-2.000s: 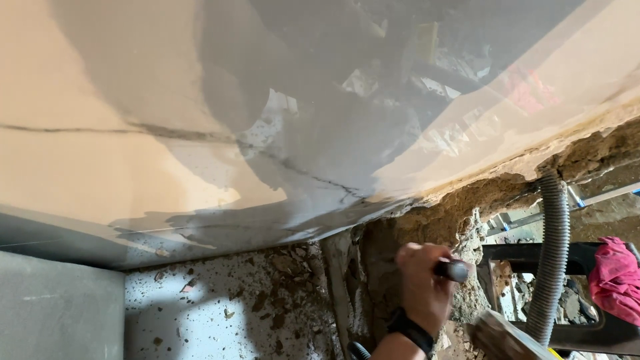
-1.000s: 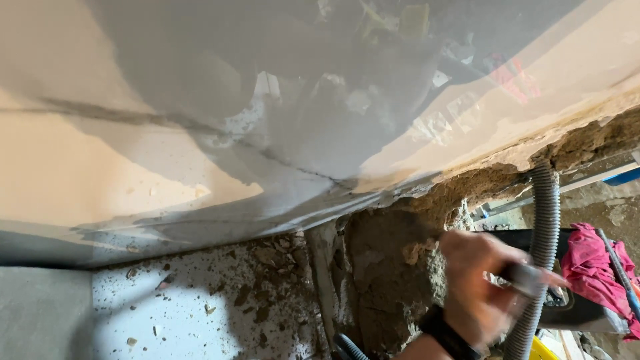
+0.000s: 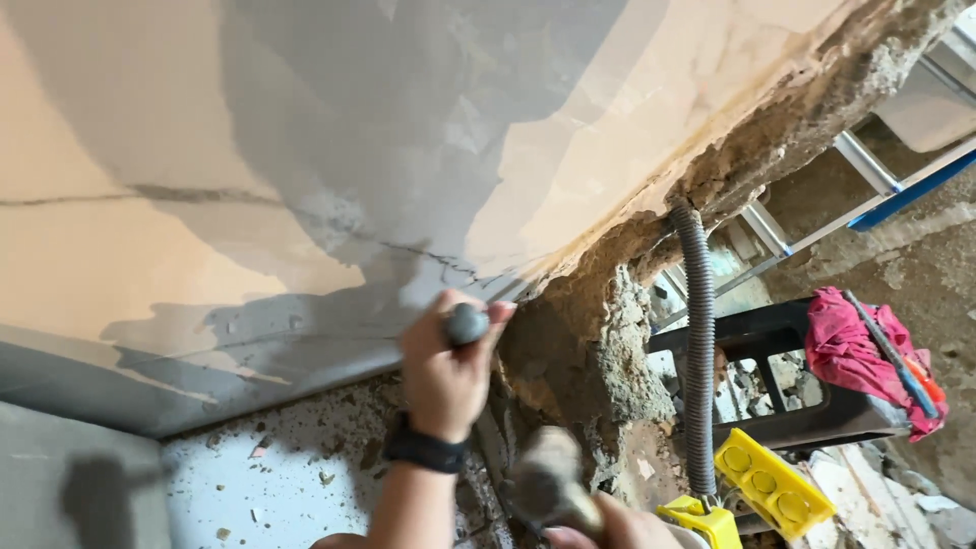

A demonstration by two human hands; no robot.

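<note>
Near the middle of the head view, my left hand [image 3: 450, 366], with a black band on its wrist, is closed round a chisel-like tool [image 3: 466, 324] seen end-on; its working tip is hidden. The hand is at the bottom edge of a glossy marbled wall panel [image 3: 343, 152], beside the broken masonry edge. My right hand [image 3: 621, 526], partly cut off at the bottom edge, grips a hammer [image 3: 549, 480] with a blurred, dusty head, below and right of my left hand.
A grey corrugated conduit [image 3: 698, 351] runs from the broken wall to yellow electrical boxes [image 3: 774, 484]. Right of it, a pink cloth [image 3: 854, 343] and a tool lie on a black plastic frame [image 3: 762, 335]. An aluminium ladder [image 3: 831, 221] stands behind. Debris litters the white surface [image 3: 282, 488].
My left hand with the tool has moved left, to the panel's lower edge. My right hand and the hammer have come into view at the bottom.
</note>
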